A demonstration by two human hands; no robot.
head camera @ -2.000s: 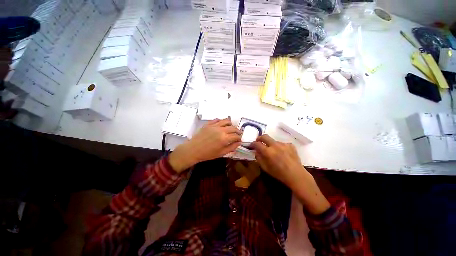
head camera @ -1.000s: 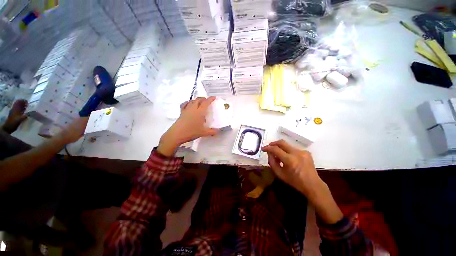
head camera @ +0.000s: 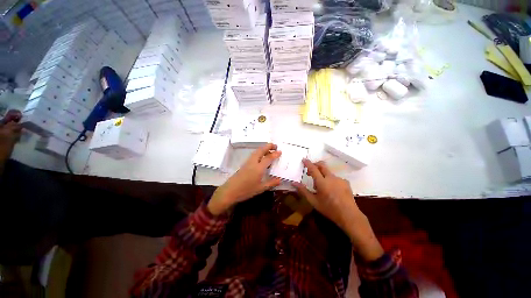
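A small white box (head camera: 289,162) lies near the table's front edge, its top a plain white surface; no device or cable shows in it. My left hand (head camera: 251,177) holds its left side with thumb and fingers. My right hand (head camera: 331,191) holds its right side. Just left of it sit a white box with a gold-yellow seal (head camera: 250,130) and a plain white box (head camera: 212,152). To the right lies another white box with a gold-yellow seal (head camera: 350,150).
Towers of white boxes (head camera: 289,52) stand ahead, beside yellow strips (head camera: 319,98) and a clear bag of white devices (head camera: 384,73). A blue heat gun (head camera: 110,96) lies left among box rows. Another person's hand (head camera: 10,132) is at far left. A black rectangle (head camera: 503,87) lies right.
The open box with its recessed insert and white device now shows a plain white top. My left hand has left the sealed box and come to this one. The other person's hand has left the heat gun.
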